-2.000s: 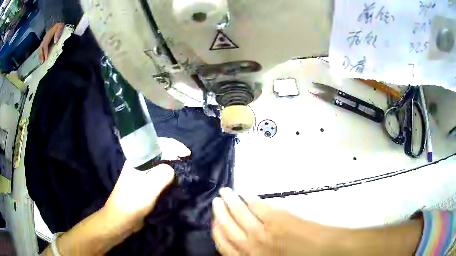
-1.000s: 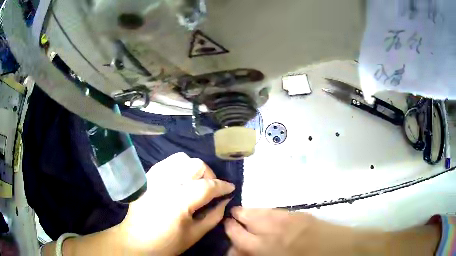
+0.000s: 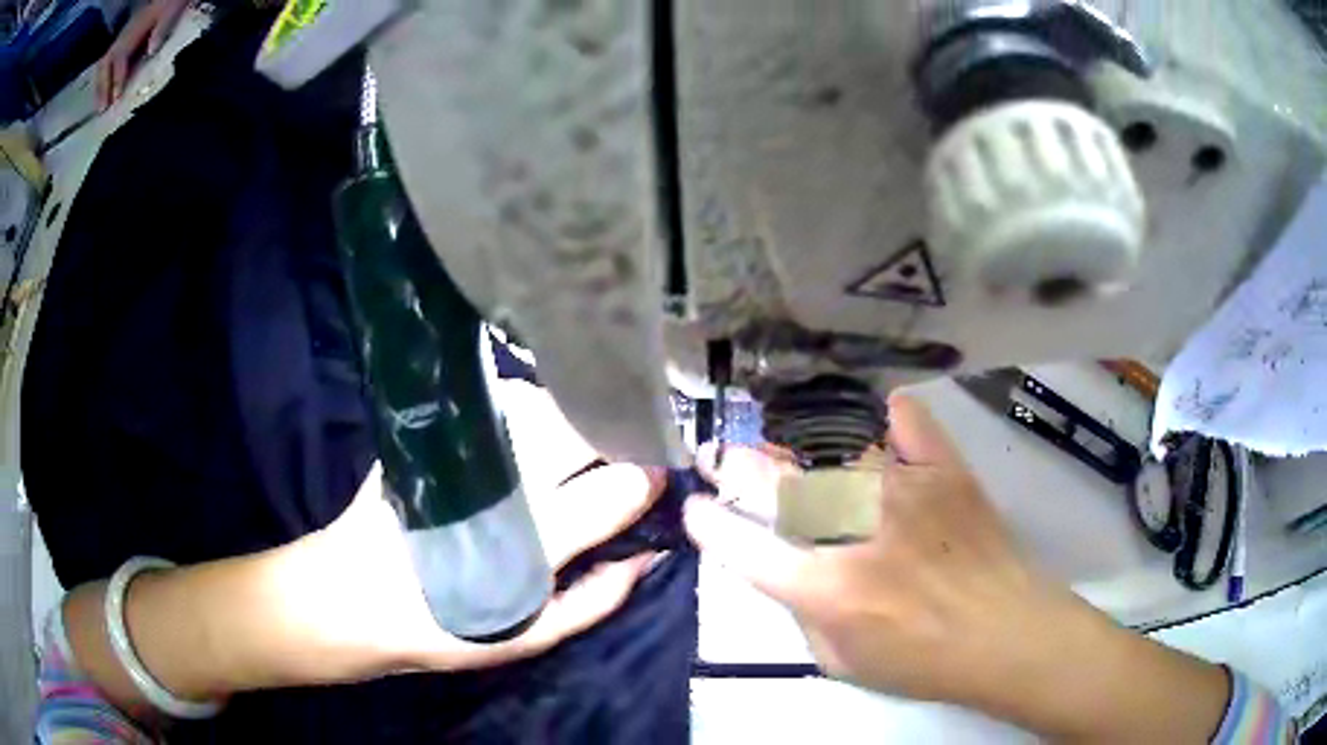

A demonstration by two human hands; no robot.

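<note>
The dark garment (image 3: 189, 335) covers the left and runs to the needle area, its edge a narrow strip beside the machine bed. My left hand (image 3: 349, 582) lies on it, partly behind the lamp, with dark cloth between thumb and fingers. My right hand (image 3: 946, 582) reaches in from the right; its fingertips pinch the cloth edge just below the presser area, and the tension knob (image 3: 828, 504) hides part of it. The sewing machine head (image 3: 539, 189) hangs above both hands. The needle tip is too unclear to tell.
The dark green lamp (image 3: 437, 379) hangs over my left hand. A ribbed white knob (image 3: 1036, 197) is on the head. Black snips (image 3: 1077, 427), scissors (image 3: 1205, 510), a pen (image 3: 1240, 531) and a paper note (image 3: 1259, 349) are at right. Another person's hand (image 3: 138, 51) shows at upper left.
My right hand has moved up along the cloth edge to beside the needle area. My left hand's fingertips have also moved up the edge. The view has shifted, showing the ribbed knob.
</note>
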